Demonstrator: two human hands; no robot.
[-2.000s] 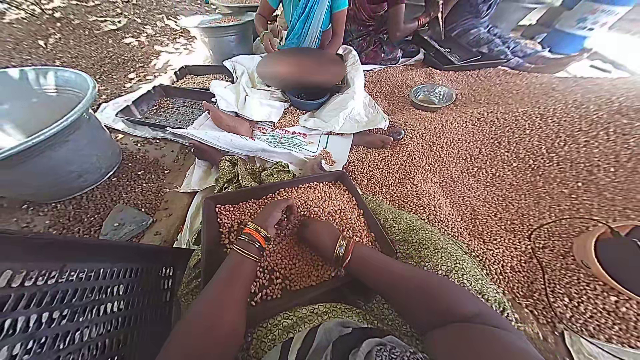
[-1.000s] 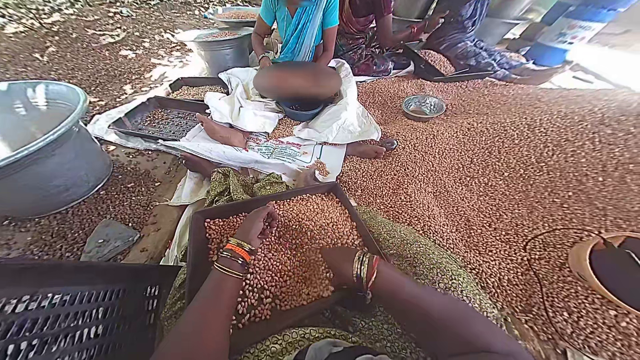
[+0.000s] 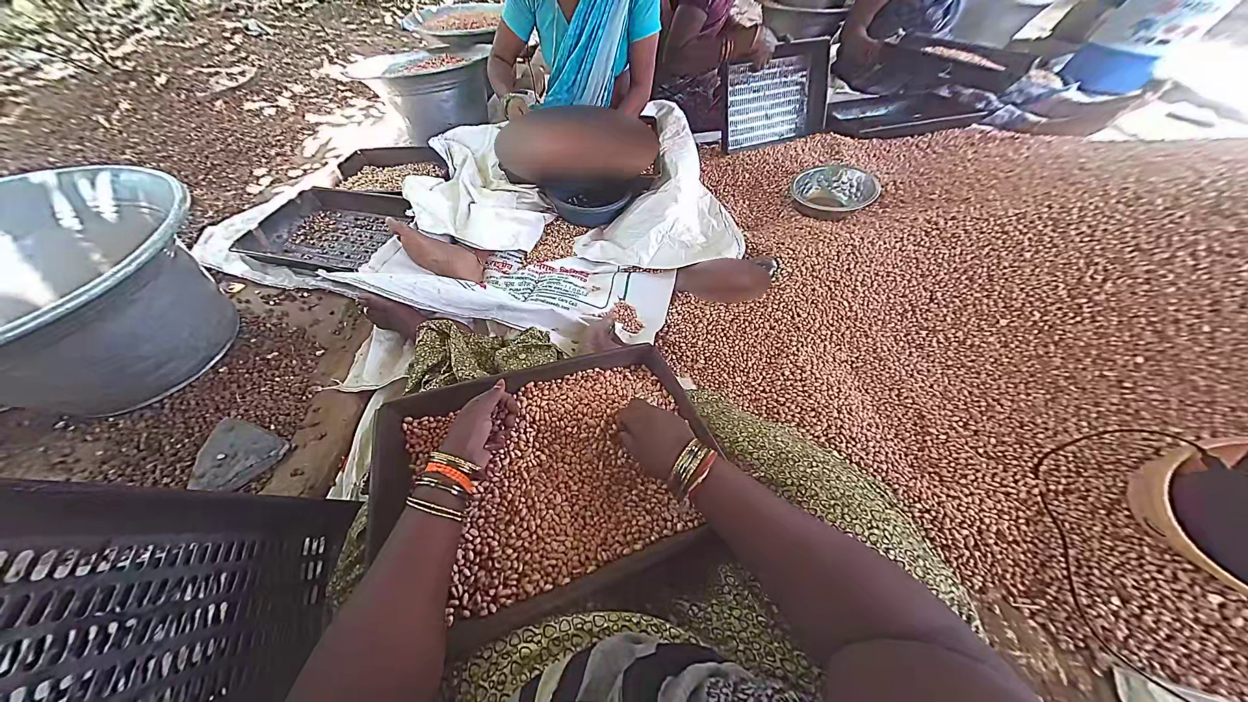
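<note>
A dark rectangular tray [image 3: 390, 487] rests tilted on my lap over green patterned cloth, filled with reddish-brown shelled nuts or seeds [image 3: 565, 487]. At the tray's left side my left hand [image 3: 481, 424] is raised a little over the nuts, its fingers curled; what they hold, if anything, cannot be made out. My right hand [image 3: 651, 439] lies at the right part of the heap with its fingertips down among the nuts, partly hidden. Bangles circle both wrists.
A large metal tub [image 3: 107, 312] and a black slotted crate [image 3: 166, 595] stand at left. Nuts [image 3: 955, 312] cover the ground at right, with a steel bowl [image 3: 836, 190] and a cable [image 3: 1048, 507]. Opposite, a person [image 3: 575, 58] sits by a white sack [image 3: 702, 234]; others work behind.
My left hand has moved from the tray's middle to its left side. At the back, a slotted tray now stands upright by a co-worker's hand.
</note>
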